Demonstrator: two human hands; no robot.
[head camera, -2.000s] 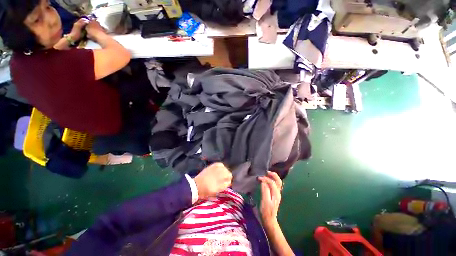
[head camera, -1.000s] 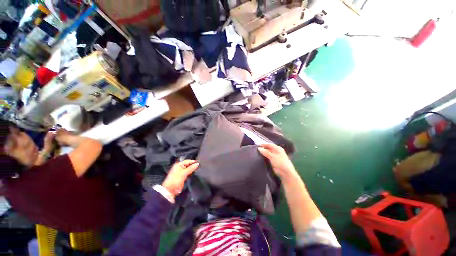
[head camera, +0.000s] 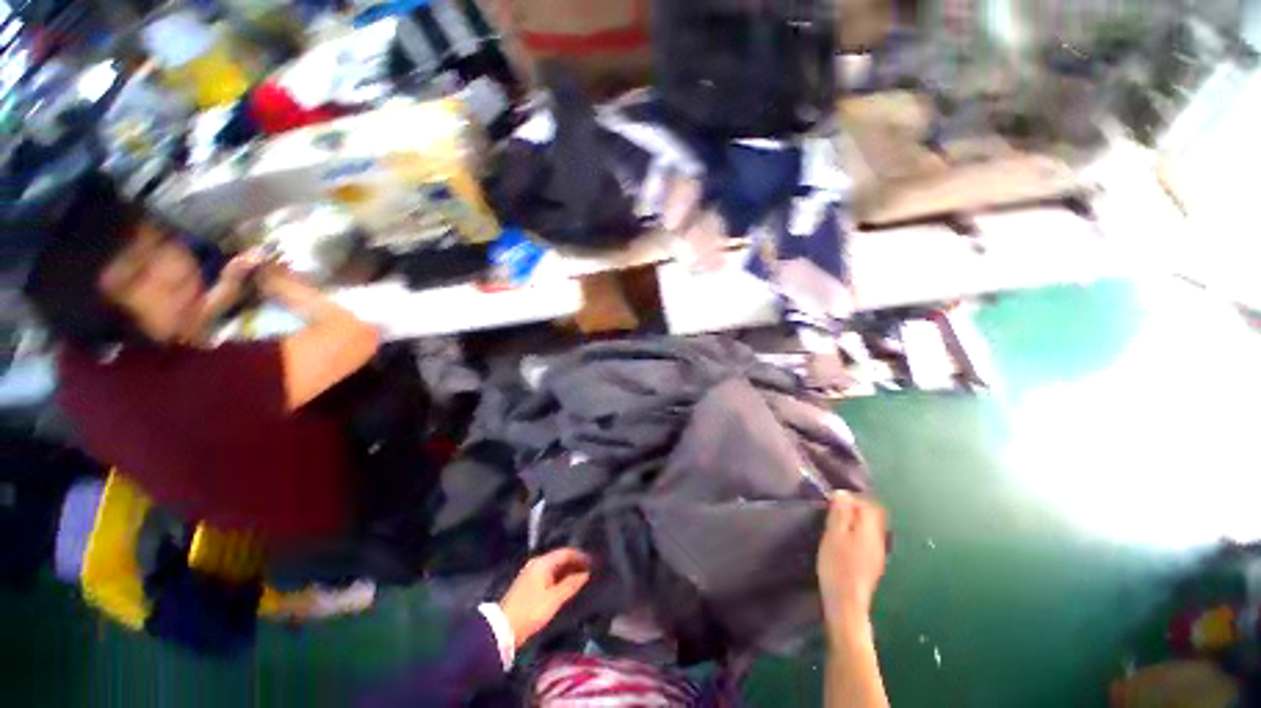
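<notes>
A big heap of dark grey garment pieces (head camera: 595, 415) lies in front of me. A grey garment piece (head camera: 740, 519) is spread on top of it, with a white strip near its right edge. My right hand (head camera: 851, 546) pinches the right edge of this piece between thumb and fingers. My left hand (head camera: 549, 592) is at the near left of the heap with its fingers slightly apart, beside the cloth; it appears to hold nothing. The view is blurred by motion.
A person in a dark red top (head camera: 208, 429) sits at the left by a cream sewing machine (head camera: 346, 173). A yellow basket (head camera: 118, 546) stands behind that person. A white table edge (head camera: 913, 263) with navy and grey cloth runs across the back. Green floor (head camera: 968, 553) shows at the right.
The view has swung, so the orange stool is out of the picture. My left hand has moved away from the spread piece's left edge. My right hand still grips its right edge.
</notes>
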